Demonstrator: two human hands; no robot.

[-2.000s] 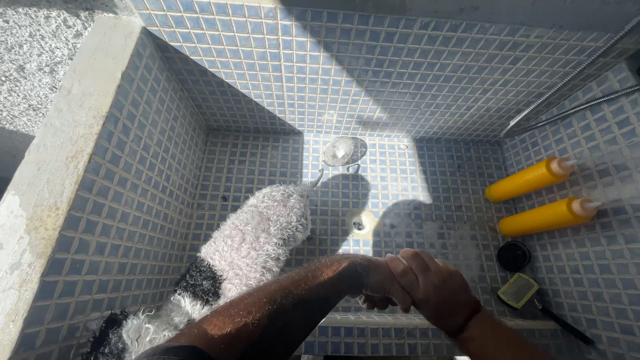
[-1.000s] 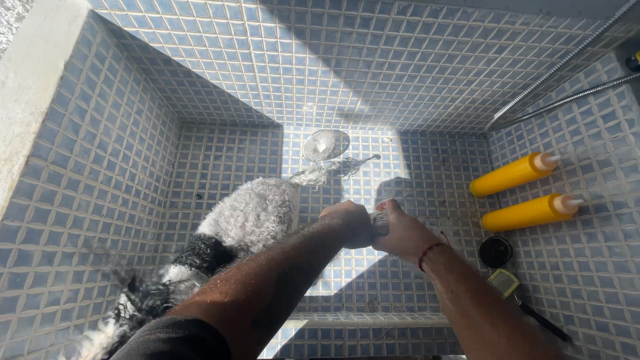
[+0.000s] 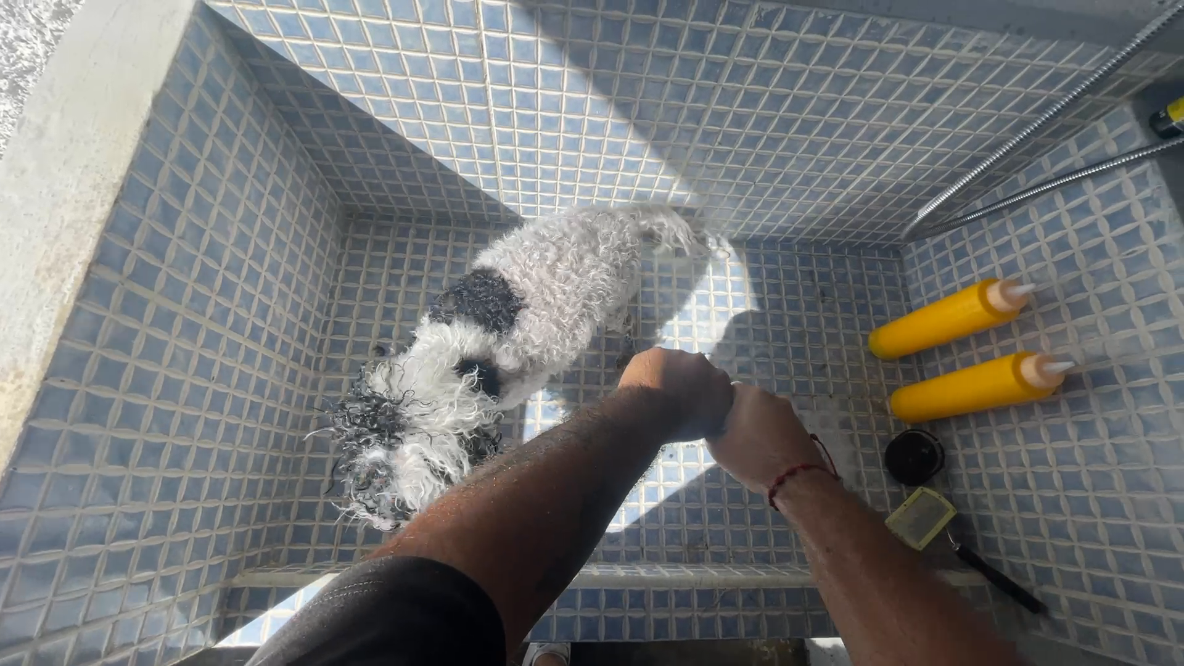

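A wet, curly-haired white and black dog (image 3: 555, 287) stands in a tub lined with blue tiles (image 3: 795, 305), its head toward the lower left. My left hand (image 3: 680, 388) is curled just right of the dog, its fingers hidden from view. Touching it on the right is my right hand (image 3: 758, 435), with a red string bracelet (image 3: 803, 470) at the wrist. Whether anything lies between the hands cannot be seen.
Two yellow squeeze bottles (image 3: 948, 319) (image 3: 976, 386) lie at the right, above a round black object (image 3: 914, 456) and a pet slicker brush (image 3: 922, 518). A metal shower hose (image 3: 1045, 116) runs along the upper right. A pale ledge (image 3: 88, 176) borders the left.
The dog's body has swung up and to the right, and its head now shows fully. The drain cover seen near the back wall earlier is no longer visible. My hands remain together.
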